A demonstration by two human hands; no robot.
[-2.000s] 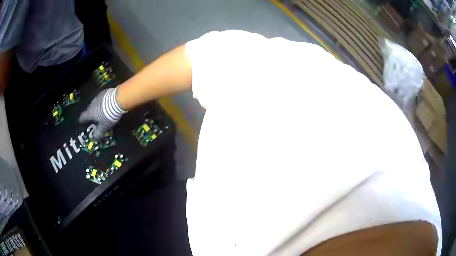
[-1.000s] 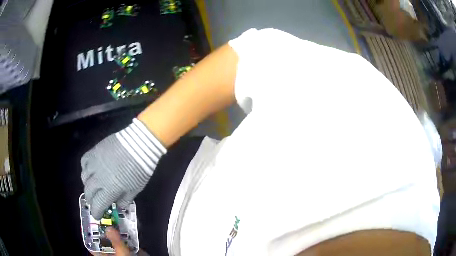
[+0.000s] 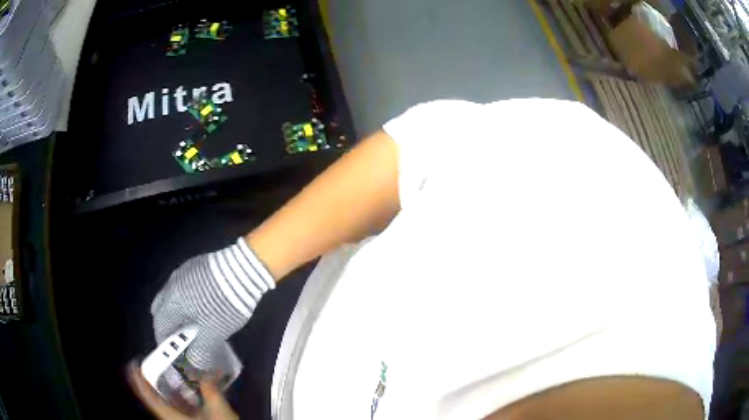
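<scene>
A white plastic housing [image 3: 170,350] is tilted at the lower left, with dark slots showing in its raised side wall. My left hand [image 3: 212,402], bare and partly cut off by the bottom edge, holds the housing from below, with fingers at its left and thumb at its front. My right hand [image 3: 204,308], in a grey glove with a white-striped cuff, grips the housing from above, its fingers reaching inside. The inside is blurred and partly covered; the board's seating cannot be told.
Several loose circuit boards [image 3: 304,137] with yellow blocks lie on the black Mitra case [image 3: 123,160]. Stacked white housings [image 3: 29,90] stand at the upper left. A parts tray [image 3: 8,238] is at the left edge. Pallet slats [image 3: 636,123] lie at the upper right.
Since one second ago, the housing has gone from lying flat to tilted, with its slotted side wall turned up. My right hand has moved slightly down and my left fingers now wrap its left side.
</scene>
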